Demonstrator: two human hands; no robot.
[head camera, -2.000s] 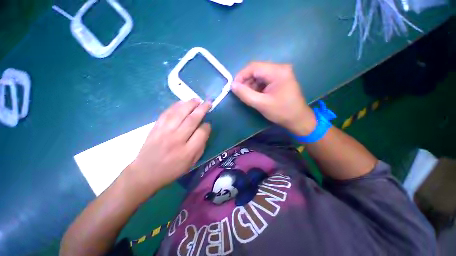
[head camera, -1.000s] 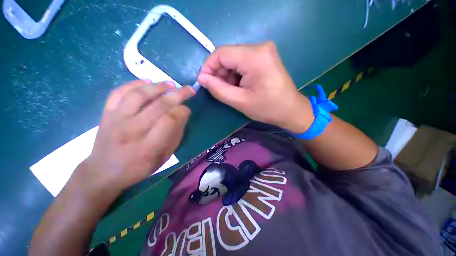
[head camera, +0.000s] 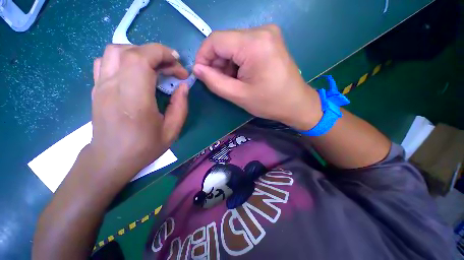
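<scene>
A white plastic frame (head camera: 174, 85) lies on the dark green bench, its near corner between my hands and its top cut off by the picture's edge. My left hand (head camera: 135, 91) is over the frame's near left side, thumb and forefinger parted around the corner. It hides part of the frame. My right hand (head camera: 247, 76) has thumb and forefinger pinched together at the frame's near right side. Whether a small piece is between these fingertips is too small to tell. A blue band (head camera: 328, 109) is on my right wrist.
A white sheet (head camera: 61, 157) lies under my left wrist near the bench edge. Part of another white frame (head camera: 21, 19) is at the top left. A thin pale strand (head camera: 385, 6) shows at the top right. A brown box (head camera: 435, 157) stands beyond the bench at right.
The view has moved closer, and the frame sits higher in it. My left fingers have lifted from lying flat on the frame and spread around its corner. My right hand stays pinched at the frame's side.
</scene>
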